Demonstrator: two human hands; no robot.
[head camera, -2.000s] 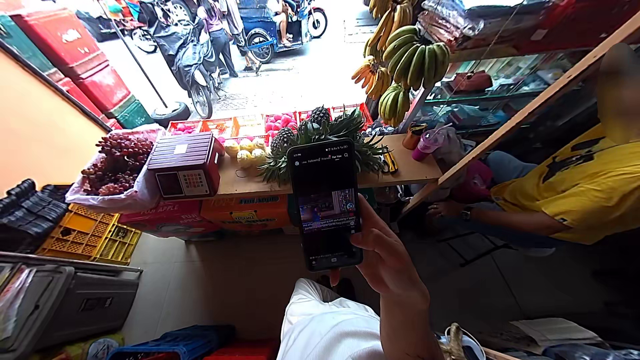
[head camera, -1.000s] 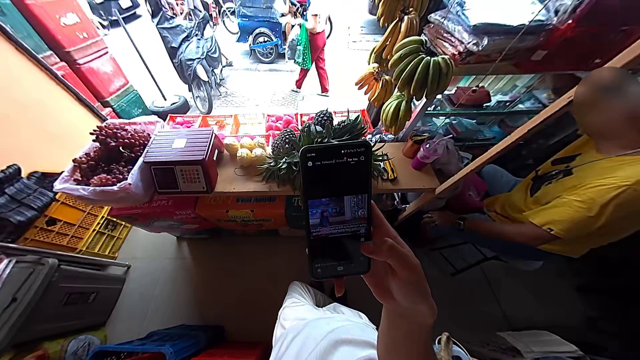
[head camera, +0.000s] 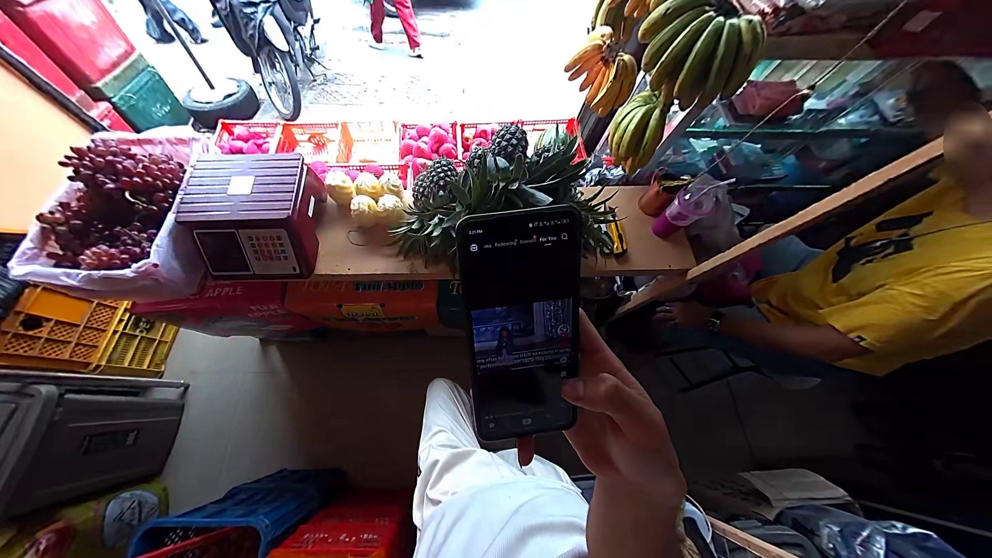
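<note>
My right hand (head camera: 620, 418) holds a black smartphone (head camera: 523, 325) upright, its thumb at the lower right edge of the lit screen and a fingertip showing below the phone. The screen shows a video. Behind the phone, pineapples (head camera: 435, 180) with spiky leaves lie on a wooden counter (head camera: 356, 260). To their left are pale wrapped fruits (head camera: 364, 208) and a maroon digital scale (head camera: 248, 213). Red grapes (head camera: 116, 201) fill a lined box at the far left. My left hand is not in view.
Bananas (head camera: 697, 50) hang at the upper right. A person in a yellow shirt (head camera: 891, 271) sits at the right, behind a slanted wooden beam (head camera: 814, 209). Blue (head camera: 232, 504) and red crates (head camera: 349, 527) stand low at the left. A purple cup (head camera: 690, 205) is on the counter.
A pedestrian in red trousers, seen walking outside one second ago, is now farther left. My right hand keeps hold of the phone.
</note>
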